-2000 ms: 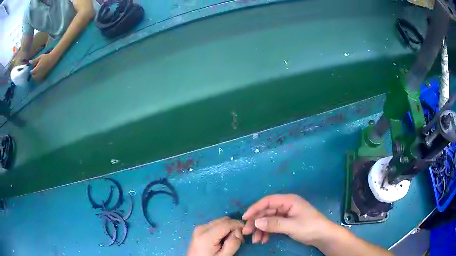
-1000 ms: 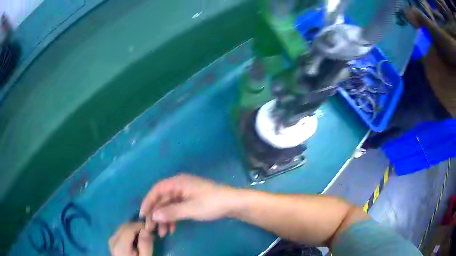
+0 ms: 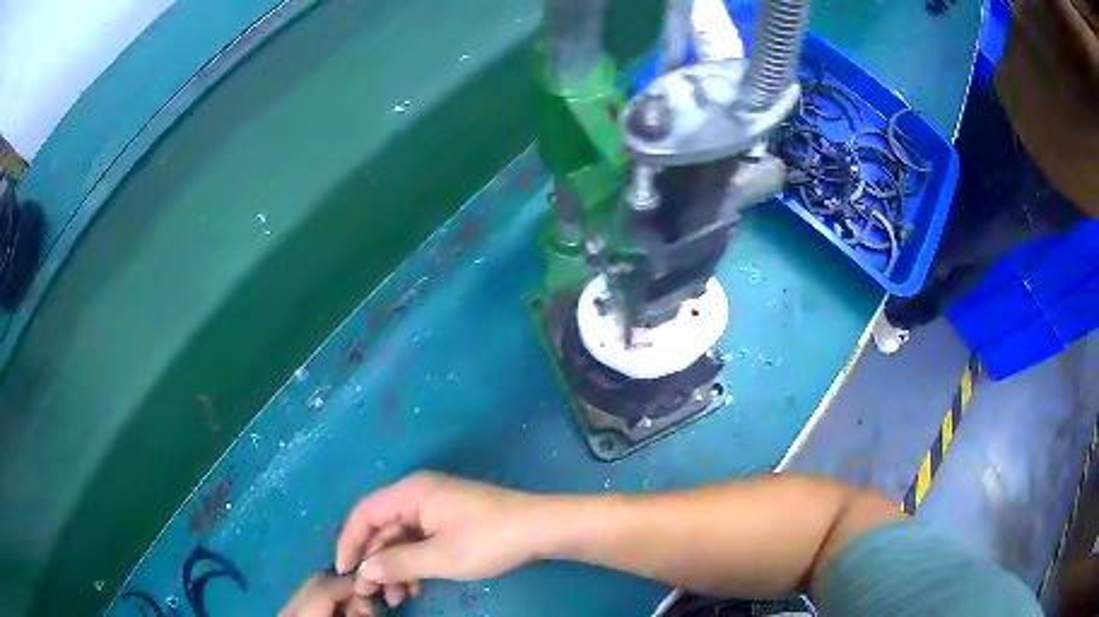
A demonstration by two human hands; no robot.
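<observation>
My right hand (image 3: 436,530) is low in the picture, its thumb and fingertips pinched together against my left hand. My left hand (image 3: 316,598) is partly cut off by the bottom edge. A small dark part (image 3: 346,571) shows between the fingertips of both hands; most of it is hidden, so its shape cannot be told. Thin black crescent yokes (image 3: 212,576) lie on the bench to the left of the hands, some cut off by the bottom edge.
The green press (image 3: 579,121) with white round pad (image 3: 603,331) stands beyond my hands. A blue tray (image 3: 922,259) of dark curved parts is to its right. Blue crates (image 3: 1036,301) and floor tape lie beyond the bench edge. A person's arm shows at top right.
The view has swung right, so the press and blue tray now sit nearer the middle and the yokes are at the lower left. My hands stay together at the small part.
</observation>
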